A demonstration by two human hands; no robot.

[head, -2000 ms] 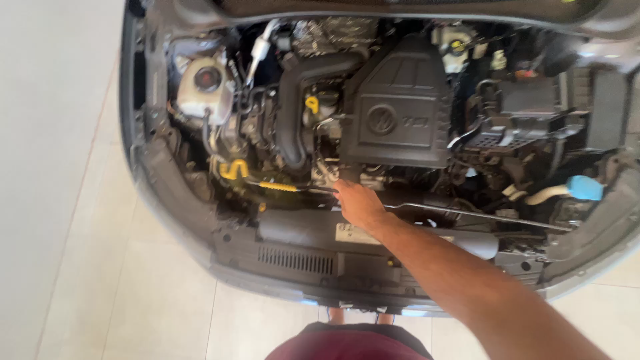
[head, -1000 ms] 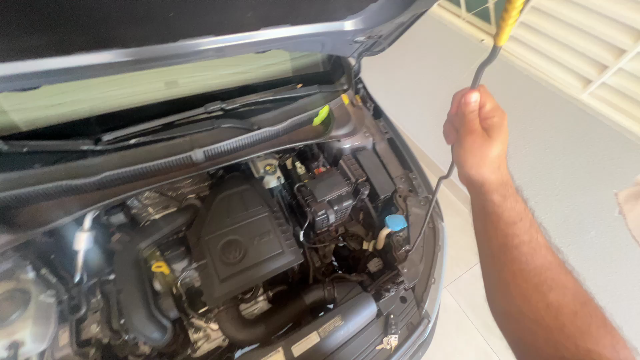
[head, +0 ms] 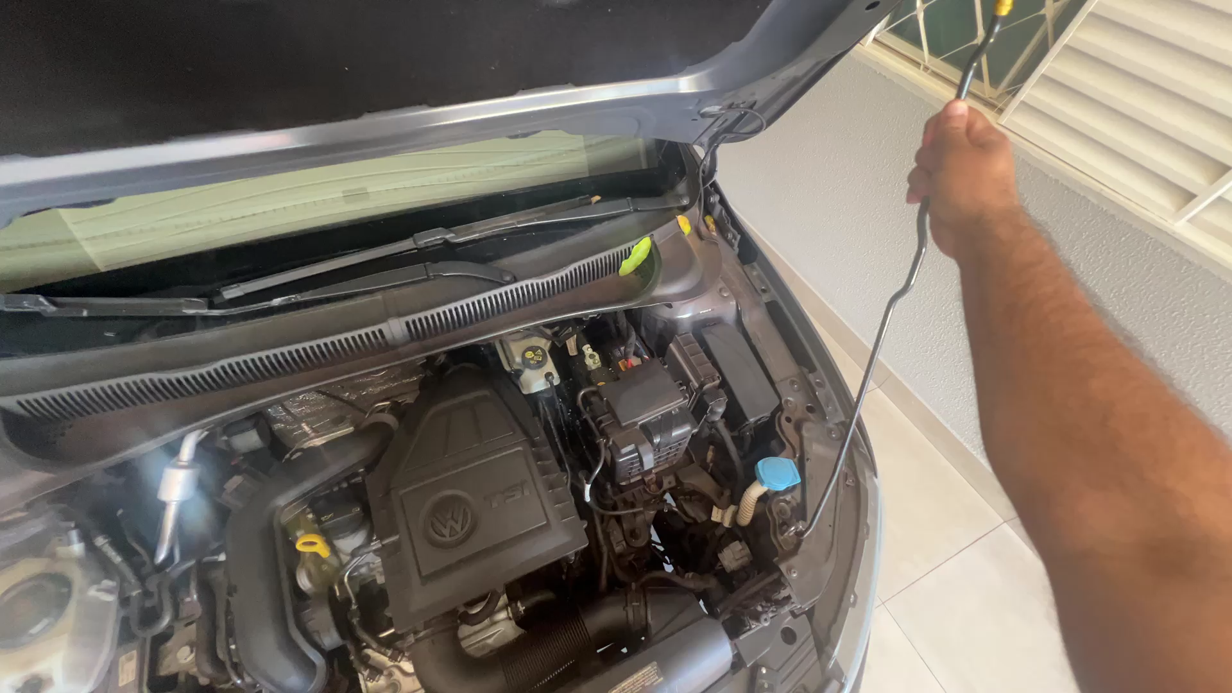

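My right hand (head: pixel 965 178) is closed around the hood prop rod (head: pixel 871 371) of a car. The rod slants up from its pivot at the front right corner of the engine bay, with a bend below my fist. Its yellow tip (head: pixel 1004 7) shows at the top edge of the view, above the hand. The raised hood (head: pixel 385 125) spans the top left, and whether the rod touches it is not visible; the tip stands to the right of the hood's edge. My left hand is out of view.
Below lie the black Volkswagen engine cover (head: pixel 481 500), the battery (head: pixel 650 404), the blue washer-fluid cap (head: pixel 777 473) and the yellow dipstick handle (head: pixel 313 546). Wiper arms (head: pixel 337 260) cross the windshield base. A textured wall (head: pixel 837 154) and a louvered shutter (head: pixel 1136 96) stand at the right.
The prop rod lay across the front of the engine bay with my right hand on it; it now stands raised in that hand. The view has swung toward the hood and wall.
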